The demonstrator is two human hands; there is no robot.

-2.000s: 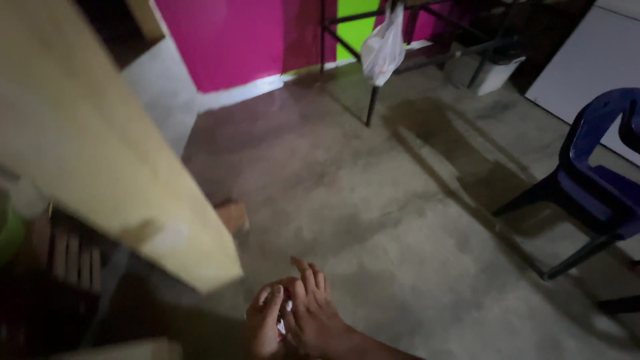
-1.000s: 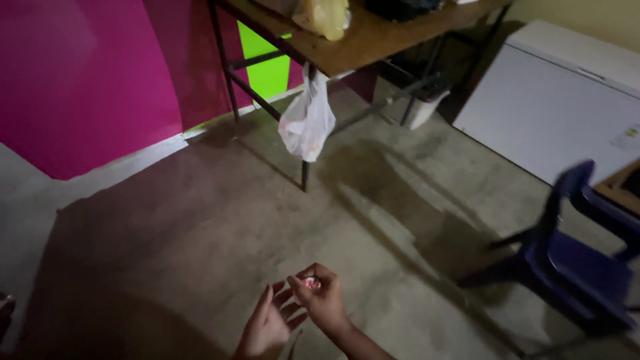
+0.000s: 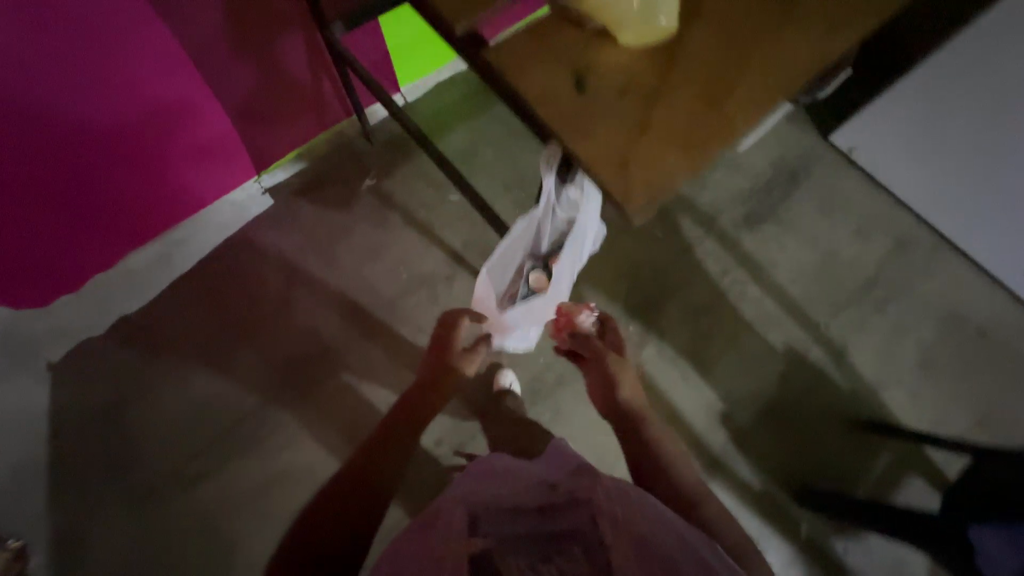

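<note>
A white plastic bag (image 3: 520, 320) hangs by its handles from the table corner, its mouth spread so that some contents show inside. My left hand (image 3: 458, 348) is at the bag's lower left edge, fingers curled against the rim; it seems to pinch the plastic. To the right of the bag, my right hand (image 3: 604, 360) holds a small crumpled red-and-clear wrapper (image 3: 574, 322) between thumb and fingers. What exactly lies in the bag is too blurred to name.
Above the bag is a wooden tabletop (image 3: 640, 128) on dark metal legs, bearing a yellowish plastic bag (image 3: 640, 20). A white chest freezer (image 3: 952, 144) stands at the right. A dark blue chair (image 3: 976, 496) is at the lower right. A magenta wall (image 3: 104, 144) is at the left.
The hands were together over the floor and are now apart at the hanging bag. The table and bag appear much nearer, and the bag's mouth is now spread. The view has moved forward.
</note>
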